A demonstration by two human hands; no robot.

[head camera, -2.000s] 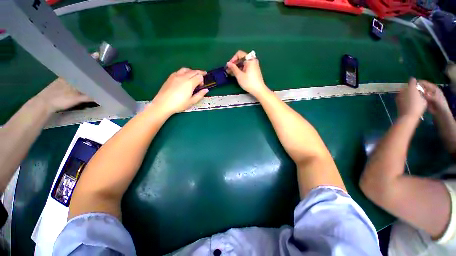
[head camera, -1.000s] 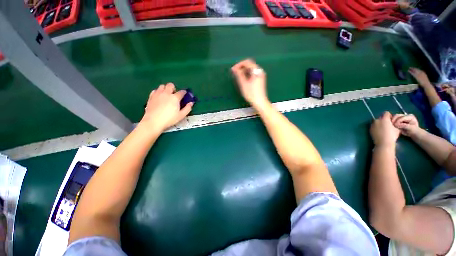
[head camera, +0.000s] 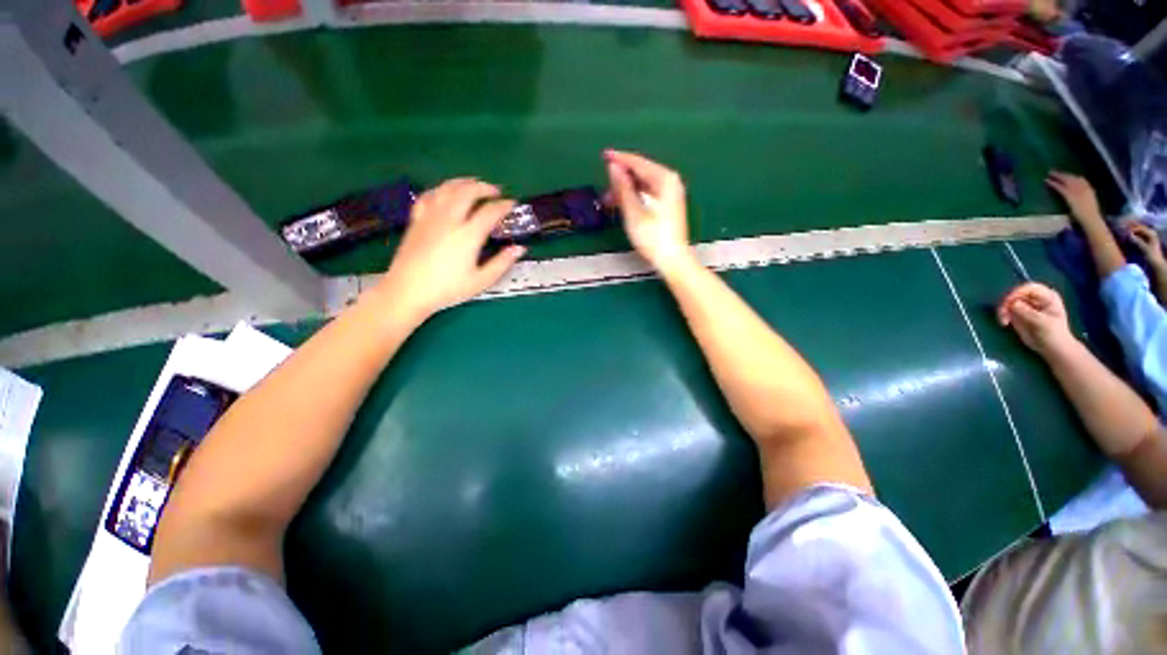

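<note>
A dark keypad phone (head camera: pixel 559 215) lies on the belt beside the metal rail, between my hands, its silvery patches toward the left. My left hand (head camera: pixel 451 246) is at its left end, fingers and thumb apart. My right hand (head camera: pixel 653 215) is at its right end, fingers bent; a small white band or piece shows near the fingers. Whether the fingertips hold anything is too small to tell. A second phone (head camera: pixel 348 218) lies on the belt just left of my left hand. Another phone (head camera: pixel 161 458) lies on white paper (head camera: pixel 100 591) at the left, partly behind my forearm.
A grey post (head camera: pixel 160 166) stands at the left. The pale rail (head camera: pixel 819 246) crosses in front. Red phone trays (head camera: pixel 787 28) are at the far side. A small phone (head camera: pixel 861 81) and a dark object (head camera: pixel 1002 175) lie on the belt. A neighbour's hand (head camera: pixel 1037 315) is at the right.
My left hand has let go of a phone, which now lies to its left. The phone that lay farther right is now between my hands. The right neighbour's hands have parted.
</note>
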